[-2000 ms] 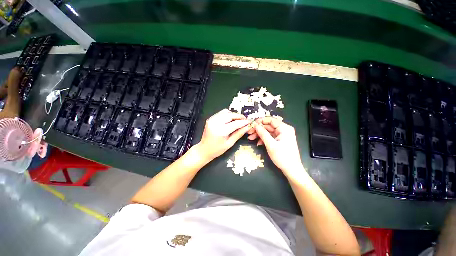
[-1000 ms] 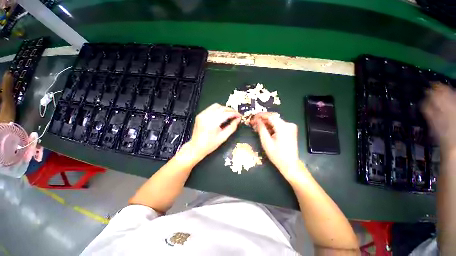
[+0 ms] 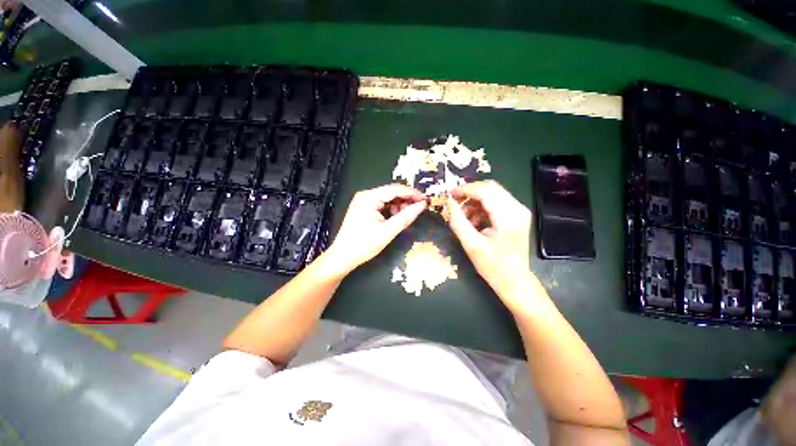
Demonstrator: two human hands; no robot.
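My left hand [image 3: 373, 221] and my right hand [image 3: 490, 225] meet at their fingertips over the dark green bench. Between the fingertips is a small cream or orange-tan piece [image 3: 438, 203], pinched from both sides; its exact shape is too small to tell. Just beyond the hands lies a pile of cream bits mixed with black parts [image 3: 441, 164]. Nearer to me, below the hands, lies a smaller pile of pale yellow bits [image 3: 424, 266].
A large black blister tray [image 3: 218, 161] with filled pockets lies left. Another black tray [image 3: 711, 209] lies right. A glossy black smartphone [image 3: 564, 207] lies right of the piles. A pink fan [image 3: 24, 244] and white cable are at far left. Red stools [image 3: 118, 294] stand below.
The other person's hand over the right tray has withdrawn to the lower right edge. My hands stay together, with the fingertips slightly shifted. The view has moved a little.
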